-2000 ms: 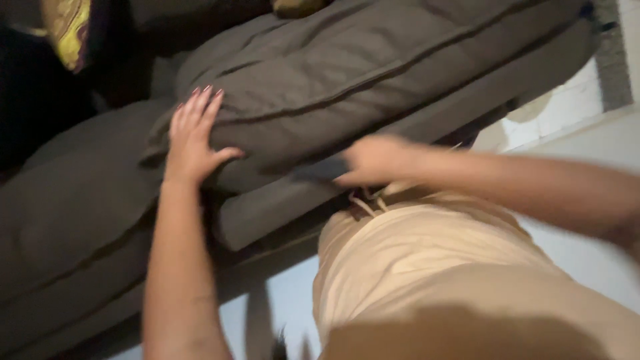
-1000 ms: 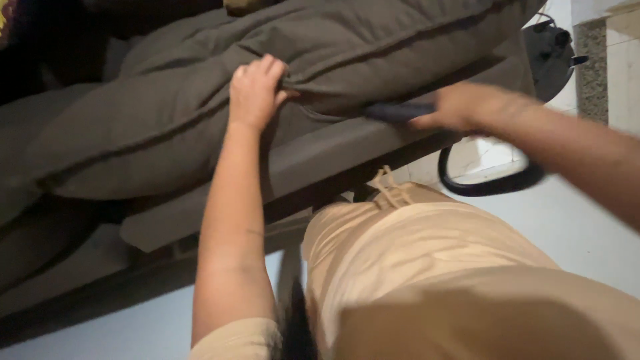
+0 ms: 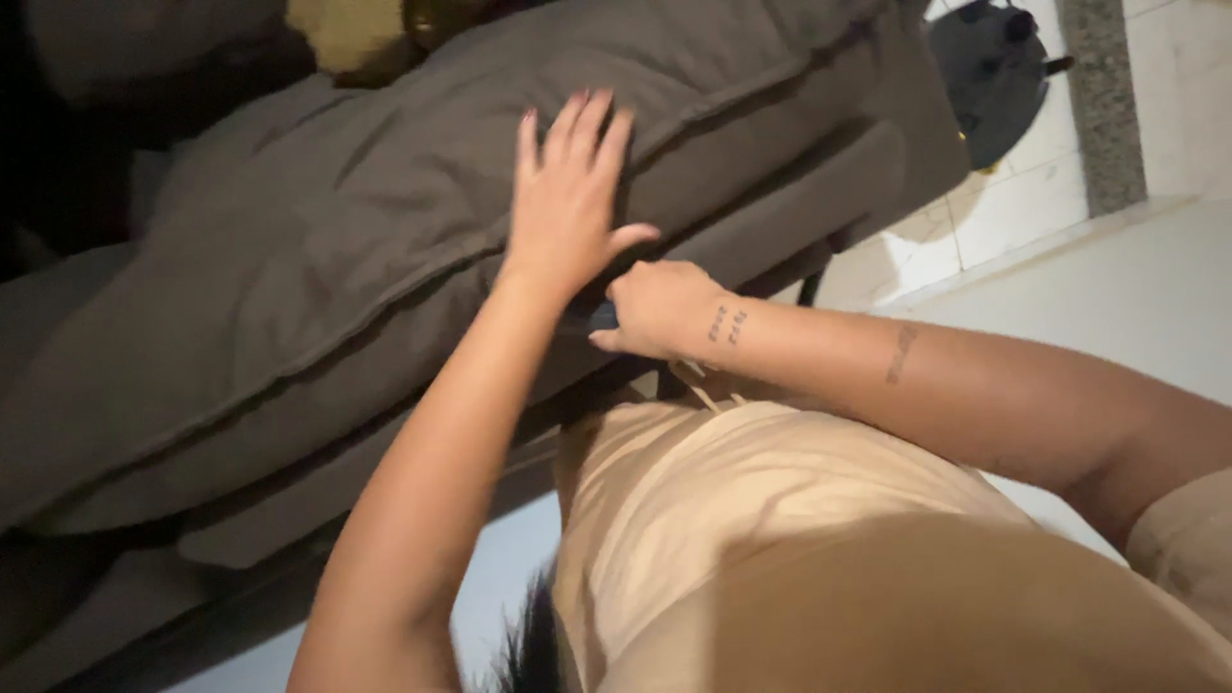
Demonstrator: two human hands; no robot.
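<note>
A dark grey fabric sofa cushion (image 3: 385,231) with a piped seam runs across the view on a grey sofa base (image 3: 866,183). My left hand (image 3: 570,192) lies on the cushion near its front seam, palm down with the fingers spread, holding nothing. Just below and to the right, close to the left wrist, my right hand (image 3: 669,308) is closed around a dark handle-like object (image 3: 603,316). Most of that object is hidden by the hand and the left forearm, so its kind cannot be told.
A yellowish object (image 3: 351,38) sits on the sofa at the top. Beyond the sofa's right end a round dark device (image 3: 991,82) stands on the pale tiled floor (image 3: 1030,207), beside a speckled stone strip (image 3: 1107,106).
My left hand gripped the cushion edge a second ago and now lies flat with its fingers spread. The right hand, holding the dark object, has come close to the left wrist.
</note>
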